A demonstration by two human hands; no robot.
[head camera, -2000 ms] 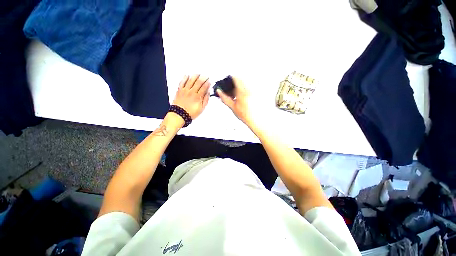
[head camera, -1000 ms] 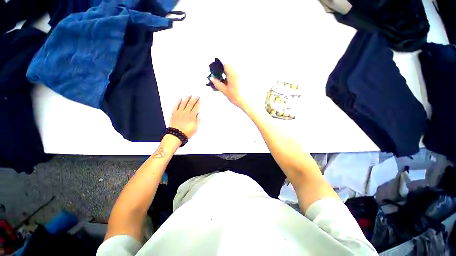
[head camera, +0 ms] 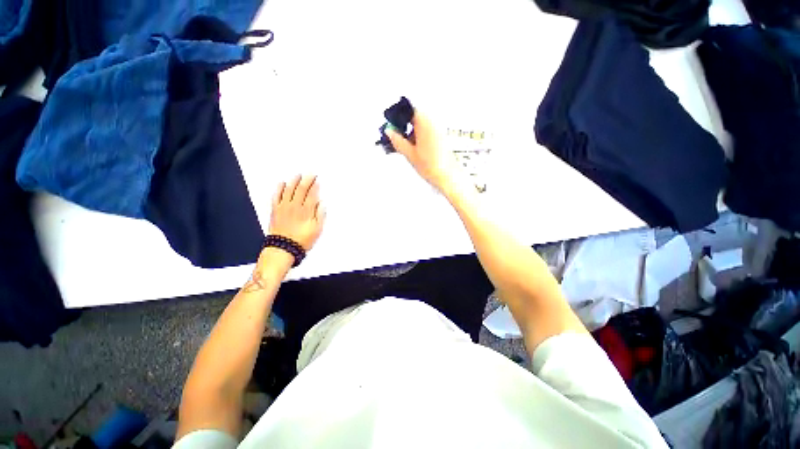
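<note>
My right hand (head camera: 423,151) grips the small black marking tool (head camera: 399,114), which shows a bit of green, over the white surface at the centre. My left hand (head camera: 296,212) lies flat with fingers apart on the white surface, beside the right edge of the dark navy workpiece (head camera: 197,175). A mid-blue layer (head camera: 96,131) lies over the navy cloth, with a small dark cord loop (head camera: 260,38) at its upper right. The yellow-and-dark block (head camera: 472,158) is partly hidden behind my right forearm. Where the white template's edges lie on the white table I cannot tell.
A folded navy stack (head camera: 627,131) lies on the right of the white table (head camera: 105,263). Black garments (head camera: 658,17) lie at the far right and more navy cloth (head camera: 759,123) at the right edge. White scraps (head camera: 614,272) and dark bags lie below the table on the right.
My left hand has slid toward the table's near edge, away from the tool. My right hand still holds the tool, now raised clear of the left. The view has shifted and tilted.
</note>
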